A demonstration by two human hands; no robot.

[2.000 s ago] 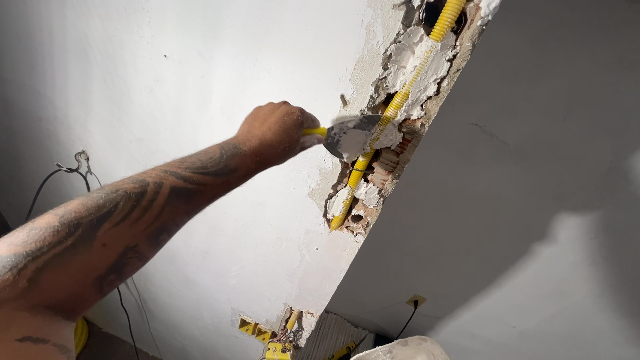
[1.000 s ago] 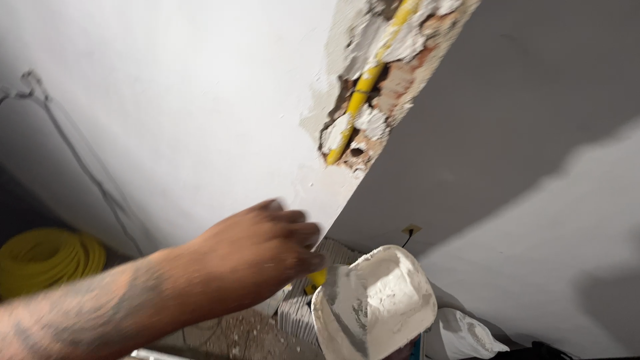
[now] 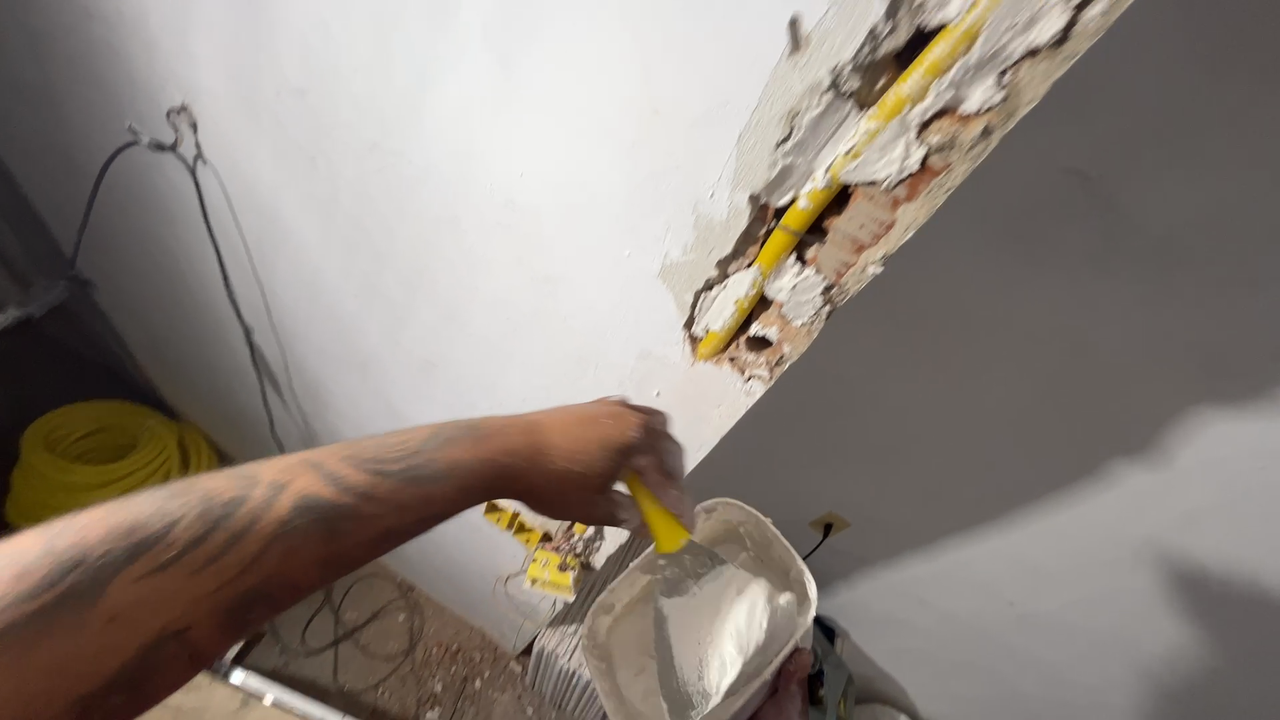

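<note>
My left hand [image 3: 605, 462], on a tattooed forearm from the left, grips the yellow handle of a putty knife [image 3: 668, 530]. The knife's wide metal blade, smeared with white plaster, is inside a pale plastic tub [image 3: 598, 640] that holds wet plaster [image 3: 742, 625]. My right hand [image 3: 788, 692] shows only partly at the tub's lower right side, holding it. Above them, a yellow conduit [image 3: 800, 215] runs through a broken channel in the wall, with lumps of white plaster [image 3: 797, 290] and bare brick [image 3: 870, 225] around it.
A coil of yellow corrugated conduit [image 3: 100, 455] lies at the left, near loose cables [image 3: 225, 290] coming out of the wall. An electrical box with yellow tape [image 3: 552, 570] is low on the wall. Rubble [image 3: 450, 650] covers part of the floor, and an outlet [image 3: 830, 523] holds a plug.
My left hand has brought the putty knife down from the wall channel into the tub. More white plaster lies on the blade than a second ago. The view has tilted downward since the first frame.
</note>
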